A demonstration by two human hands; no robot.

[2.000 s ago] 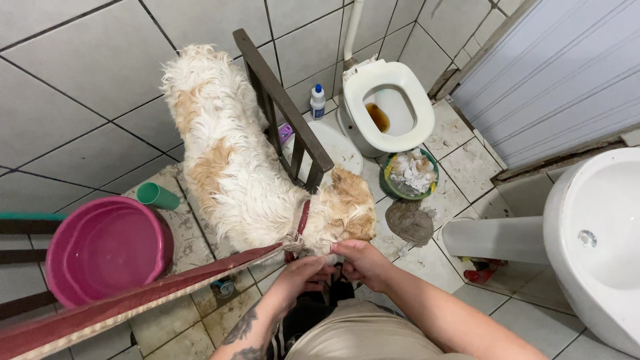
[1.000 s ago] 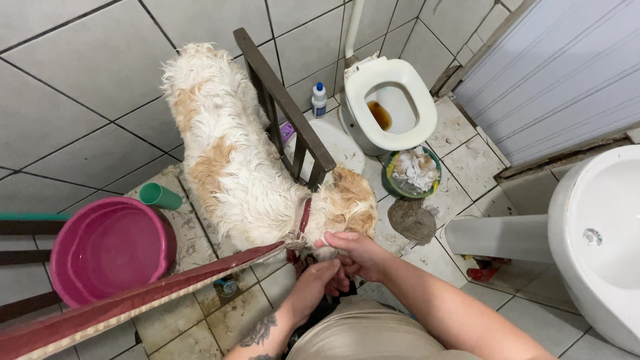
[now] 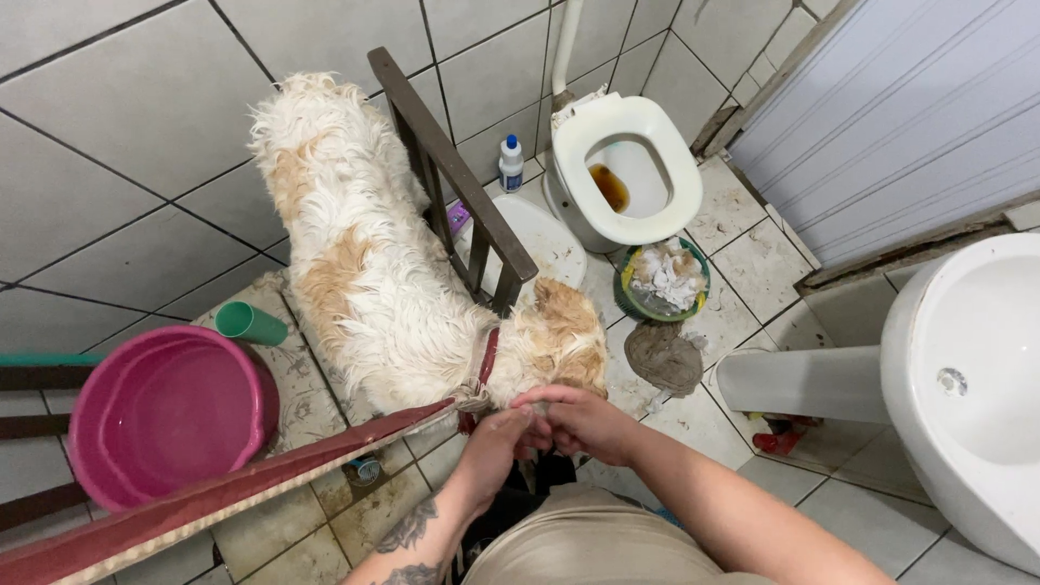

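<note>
A wet white dog (image 3: 390, 276) with tan patches stands on a patterned surface, its head toward me. It wears a red collar (image 3: 488, 356), and a red fabric strap (image 3: 325, 467) is knotted at its neck. My left hand (image 3: 502, 443) and my right hand (image 3: 581, 422) meet just below the dog's head, near the collar, fingers curled and close together. Whether anything small is between the fingers is hidden. A dark wooden rail (image 3: 455, 179) stands along the dog's far side.
At left are a pink basin (image 3: 264, 390) of water and a green cup (image 3: 264, 327). Beyond the rail are a toilet (image 3: 691, 175), a bleach-type bottle (image 3: 511, 166) and a green waste bin (image 3: 626, 296) with paper. A grey cloth (image 3: 665, 357) lies on the floor; a white sink (image 3: 902, 357) stands at right.
My hands have shifted slightly beside the dog's neck, staying close together. My right hand was lower along the head two seconds ago. The dog keeps nearly the same position.
</note>
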